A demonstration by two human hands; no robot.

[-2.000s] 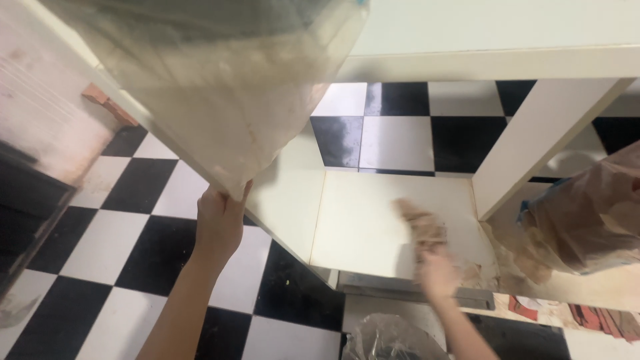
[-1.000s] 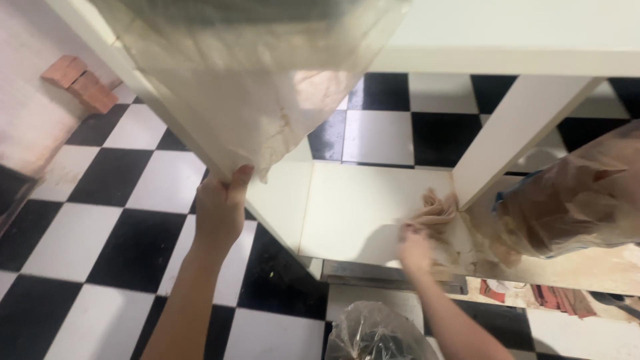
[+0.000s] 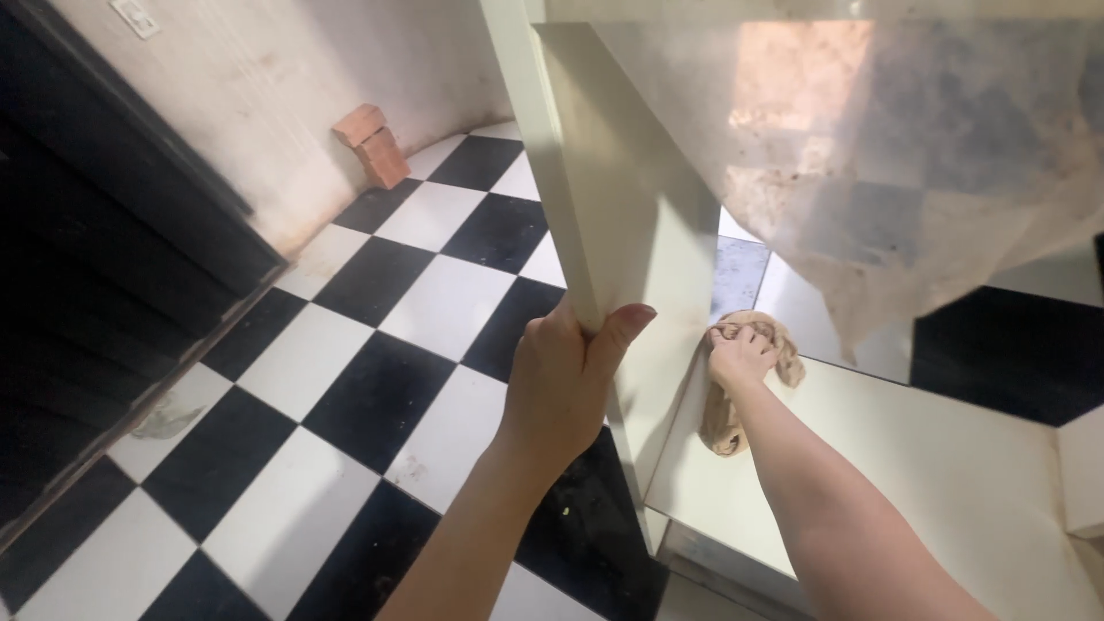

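Note:
My left hand (image 3: 569,371) grips the front edge of the upright side panel (image 3: 634,216) of a white cabinet or shelf unit. Lower and to the right, my right hand (image 3: 740,352) presses a crumpled tan cloth (image 3: 780,345) near the inner back corner of the bottom shelf board (image 3: 862,457). Part of the cloth hangs past my wrist toward the front of the board. Above it, a cloudy, stained plastic sheet (image 3: 828,190) droops across the unit's opening, with the floor partly visible through it.
Orange bricks (image 3: 373,147) stand against the stained wall (image 3: 285,95) at the upper left. A dark door or panel (image 3: 103,224) fills the left side. Black and white floor tiles (image 3: 310,466) surround the unit. Another upright divider (image 3: 1082,474) rises at the right edge.
My right hand has moved the cloth from the right part of the bottom board to its left corner beside the side panel. My left hand still grips the panel edge. The view has swung left.

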